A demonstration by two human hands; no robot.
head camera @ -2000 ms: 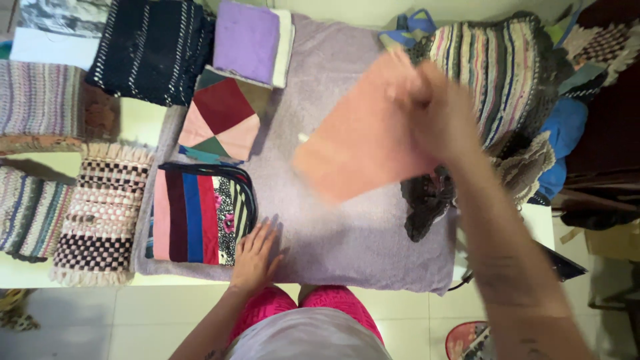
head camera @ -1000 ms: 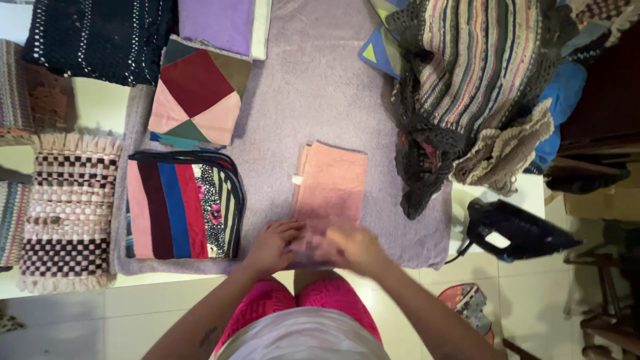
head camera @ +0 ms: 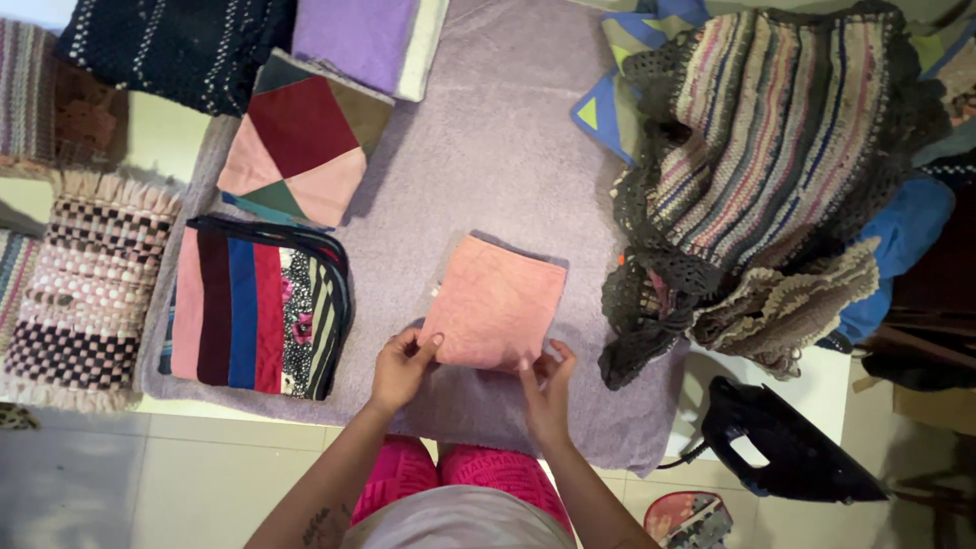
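Observation:
A pink cloth, folded into a small square, lies on the lilac towel. My left hand pinches its lower left corner between thumb and fingers. At the lower right corner my right hand touches the edge, thumb and fingers around it. A small white tag shows at the cloth's left edge. Left of it lie a folded striped patchwork cloth with a dark border and, above that, a folded patchwork cloth of diamond pieces.
A black clothes iron is at the table's right edge. Heaped at right are a striped woven rug and a beige crocheted piece. Along the left lie a checkered fringed rug, a dark knit and a purple cloth.
The pink cloth was in my raised right hand, then lay as a taller rectangle before me. Now it is folded smaller, with both hands at its lower corners.

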